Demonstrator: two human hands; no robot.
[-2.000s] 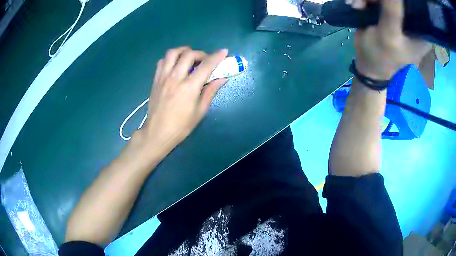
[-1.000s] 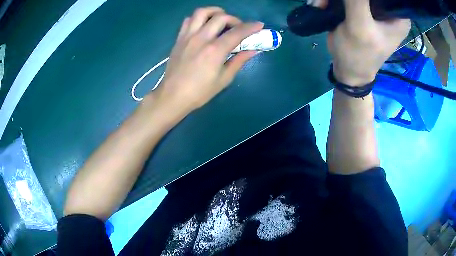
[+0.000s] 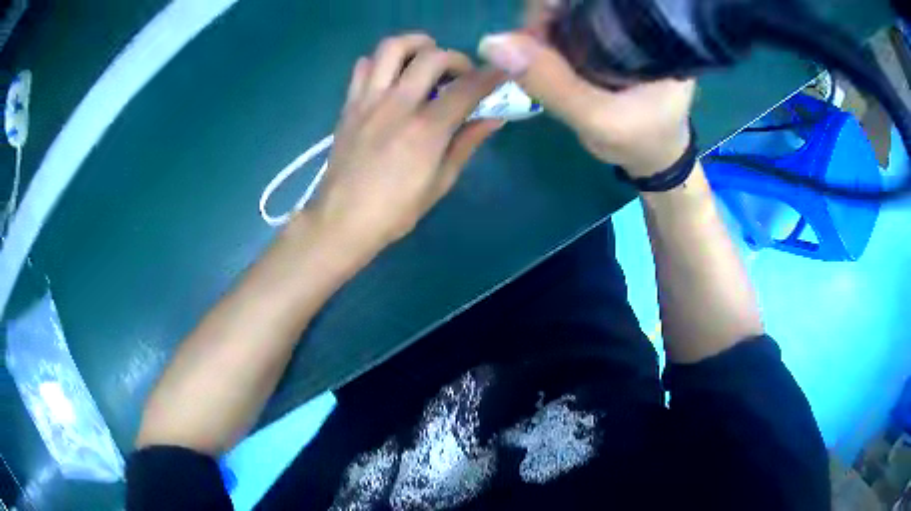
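Note:
My left hand (image 3: pixel 400 140) holds a white unit (image 3: pixel 506 102) on the dark green bench, fingers on top and thumb at its near side. The unit's right end shows past my fingertips. Its white cord loop (image 3: pixel 272 190) lies on the bench left of my wrist. My right hand (image 3: pixel 619 115) grips the black electric screwdriver (image 3: pixel 639 40) above and right of the unit, with the thumb reaching over the unit near my left fingertips. The screwdriver's bit is hidden, so I cannot tell if it touches the unit.
A curved white strip (image 3: pixel 90 130) crosses the bench, with another white corded unit (image 3: pixel 17 108) beyond it at far left. A clear plastic bag (image 3: pixel 55 394) lies at the left. The driver cable (image 3: pixel 814 185) hangs over a blue stool (image 3: pixel 844 190) beyond the bench edge.
My right hand and the screwdriver have moved left, over the unit in my left hand. The screw feeder, in view two seconds ago, is now out of the picture.

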